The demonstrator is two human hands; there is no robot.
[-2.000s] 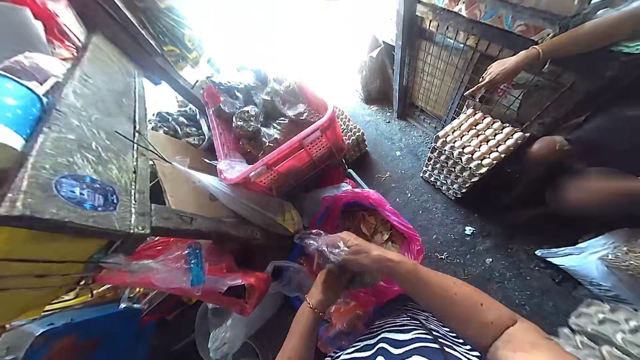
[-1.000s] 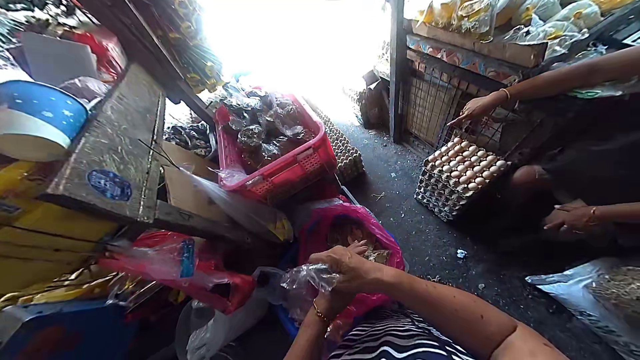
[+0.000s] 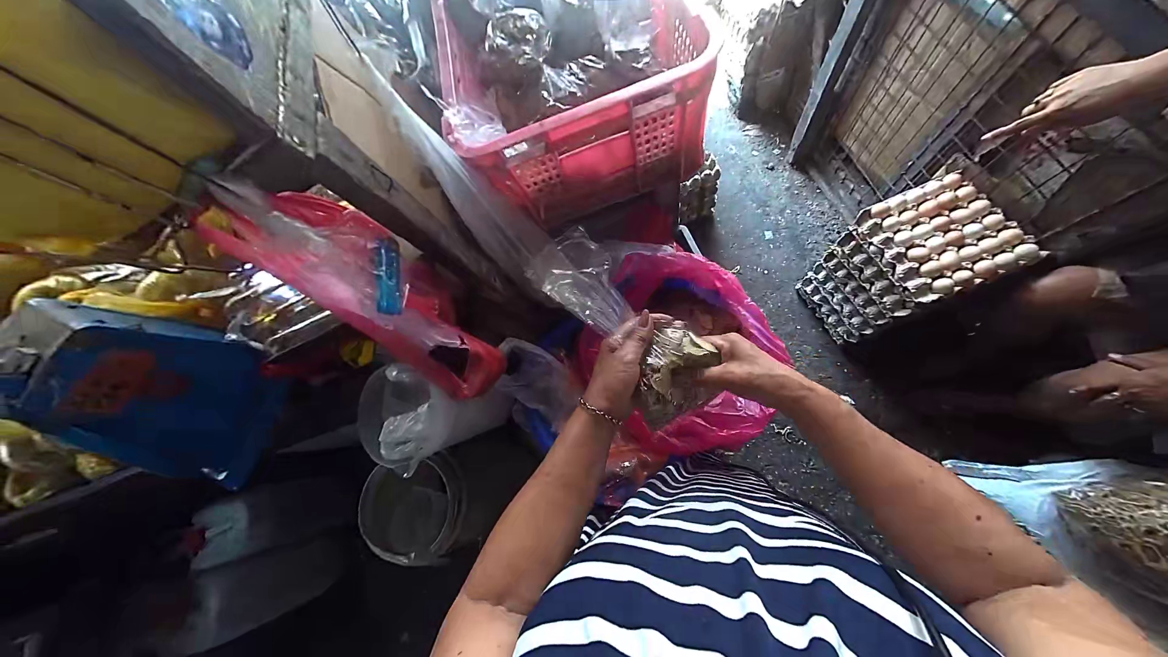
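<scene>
A clear plastic bag with dried, leaf-like brown pieces (image 3: 673, 365) is between my hands. My left hand (image 3: 622, 360), with a bracelet at the wrist, grips its left side. My right hand (image 3: 744, 367) holds its right side, fingers against the brownish pieces. Right below both hands lies a pink plastic bag (image 3: 753, 319), wide at the mouth, with brown contents partly hidden by my hands. Beside my left hand, a long clear plastic sheet or bag (image 3: 511, 214) runs up to the upper left.
A pink plastic crate (image 3: 593, 155) of dark bagged goods stands ahead. To the right are stacked egg trays (image 3: 912, 251) and another person's hand (image 3: 1077, 100). A red plastic bag (image 3: 338, 274), a blue container (image 3: 137, 392) and a clear tub (image 3: 411, 506) are at left. A sack (image 3: 1086, 511) lies lower right.
Brown leaf-like pieces now show in the clear plastic between my hands; one second ago my left hand held crumpled clear plastic over the pink bag. The view has tilted down.
</scene>
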